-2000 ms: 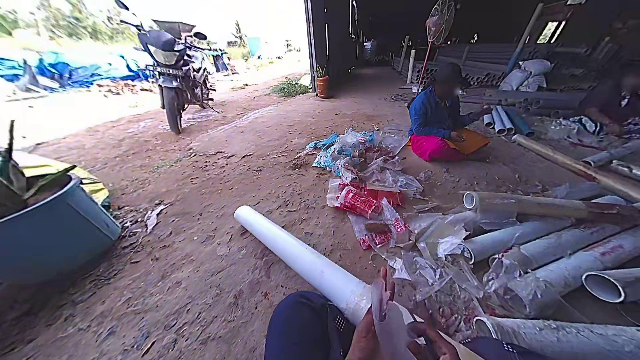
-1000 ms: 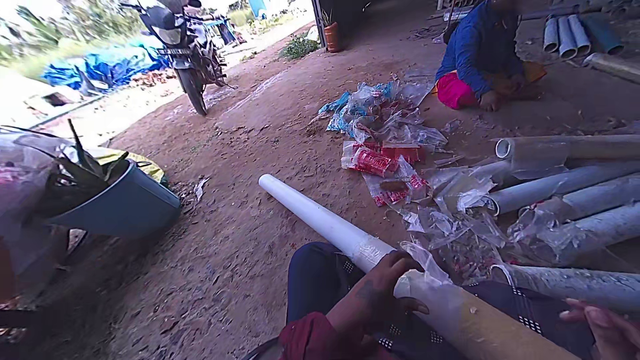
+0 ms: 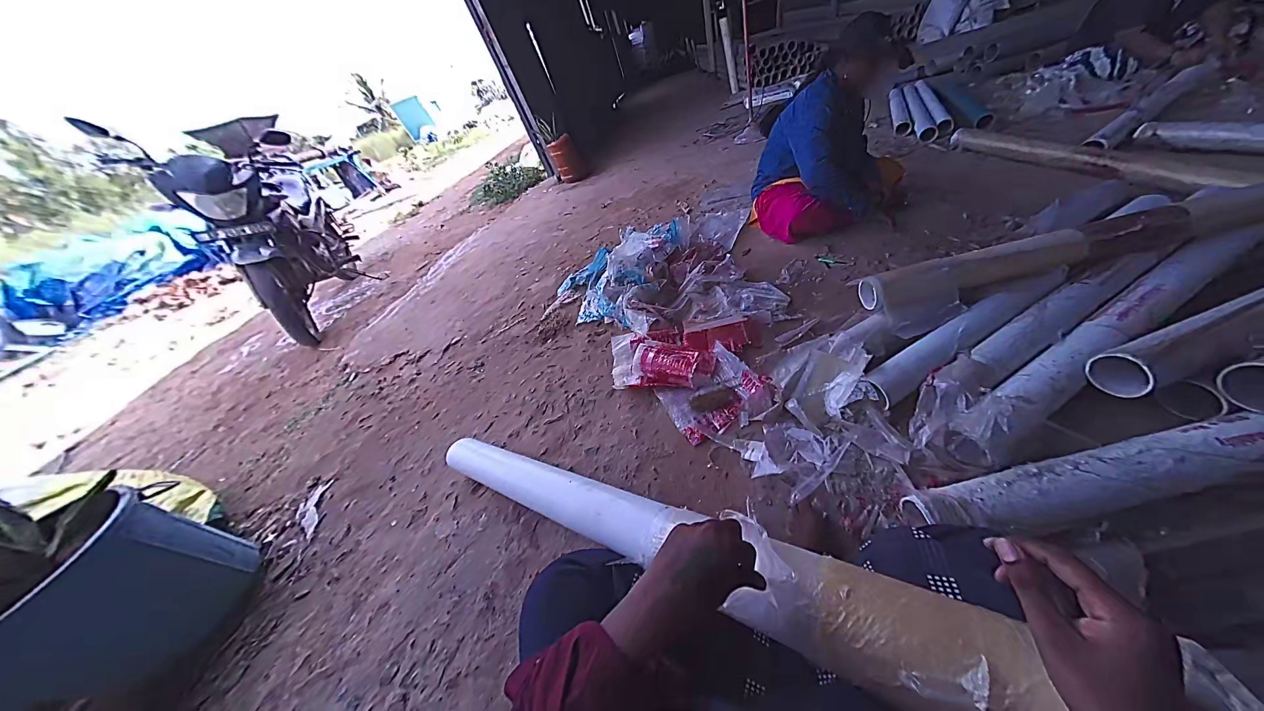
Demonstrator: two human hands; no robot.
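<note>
A white plastic pipe (image 3: 563, 494) lies slantwise across my lap, its far end pointing up and left over the dirt floor. Yellowish-brown tape (image 3: 889, 612) and torn clear plastic film (image 3: 765, 558) cover its near part. My left hand (image 3: 706, 568) is closed on the film at the pipe's upper side, fingers curled. To the right, my right hand (image 3: 1096, 617) is raised beside the taped part, thumb and forefinger close together; whether anything thin is between them cannot be told. The pipe's near end is out of view.
Torn plastic bags and wrappers (image 3: 681, 360) lie beyond the pipe. More pipes (image 3: 1086, 484) are piled at the right. A person (image 3: 815, 148) sits on the ground ahead, and another is at the upper right. A blue-grey tub (image 3: 128, 592) stands left, a motorcycle (image 3: 262, 217) farther back.
My left hand, flat on the wrapped pipe one second ago, is now curled at the film. My right hand has come farther into view beside the pipe.
</note>
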